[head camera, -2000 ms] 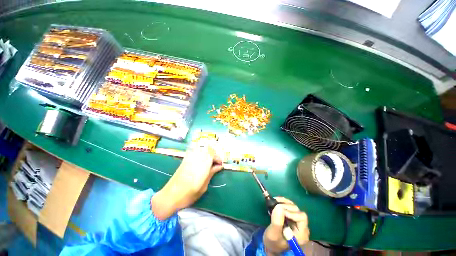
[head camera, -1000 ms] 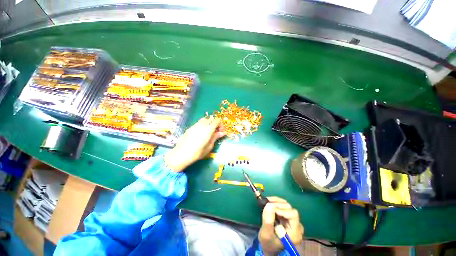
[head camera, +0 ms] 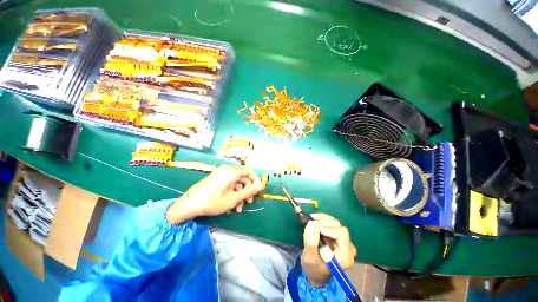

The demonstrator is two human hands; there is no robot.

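Note:
My right hand (head camera: 327, 248) is closed round the soldering iron (head camera: 336, 265), its thin tip pointing up-left at the small dark-and-gold pieces (head camera: 292, 170). A long orange flex strip (head camera: 292, 199) lies on the green mat beside the iron. My left hand (head camera: 221, 191) is low over the mat at the strip's left end, thumb and fingers bent close together. A small orange bit shows at its fingertips; whether they grip it is too small to tell. The heap of small flex pieces (head camera: 283, 115) lies above the hands.
Flex assemblies (head camera: 152, 154) and another small group (head camera: 236, 148) lie left of the work. Blister trays (head camera: 156, 88) stand upper left, a solder reel (head camera: 50, 137) at left. The fan (head camera: 383, 127), tape roll (head camera: 390, 187), blue station (head camera: 439, 183) and yellow sponge (head camera: 484, 212) stand right.
My left hand has come back from the edge of the heap to the strip's left end. The iron tip now points above the strip. The camera view has shifted.

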